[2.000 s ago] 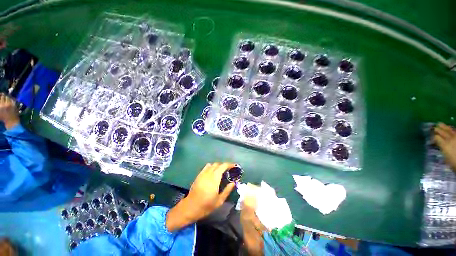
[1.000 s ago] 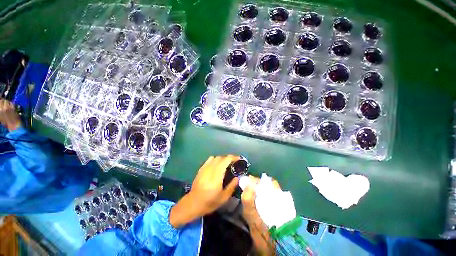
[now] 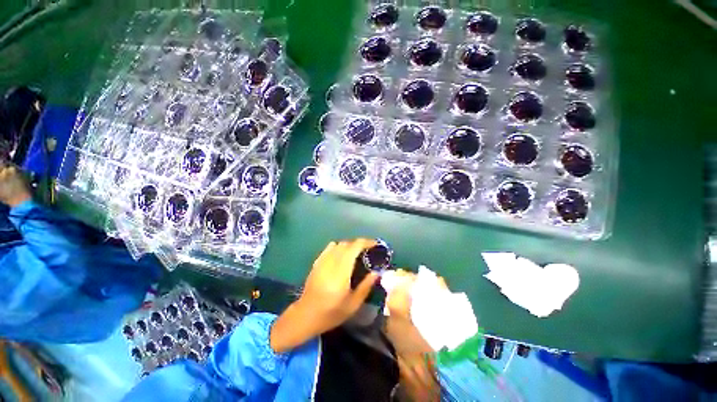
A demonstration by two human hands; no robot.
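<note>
My left hand (image 3: 334, 284) holds a dark glossy round lens (image 3: 377, 256) between thumb and fingers, above the bench's near edge. My right hand (image 3: 402, 314) is close beside it, with fingertips near the lens and a bunched white wipe (image 3: 442, 310) in its grip. A bright green piece (image 3: 462, 353) shows below the wipe; whether the hand grips it is hidden. The clear working tray (image 3: 495, 122) lies beyond the hands, with dark discs in most pockets and a pale grid pattern in several pockets at its near left.
Stacked clear trays (image 3: 141, 169) overlap on the left. Loose round parts (image 3: 310, 180) lie beside the working tray. A torn white wipe (image 3: 534, 284) lies at right. A lower tray of discs (image 3: 177, 330) is below the bench edge. Another person's blue sleeve (image 3: 63, 267) is at left.
The camera view has moved closer to the trays. The lens is still in my left hand. The white wipe and green piece have shifted slightly to the right in view.
</note>
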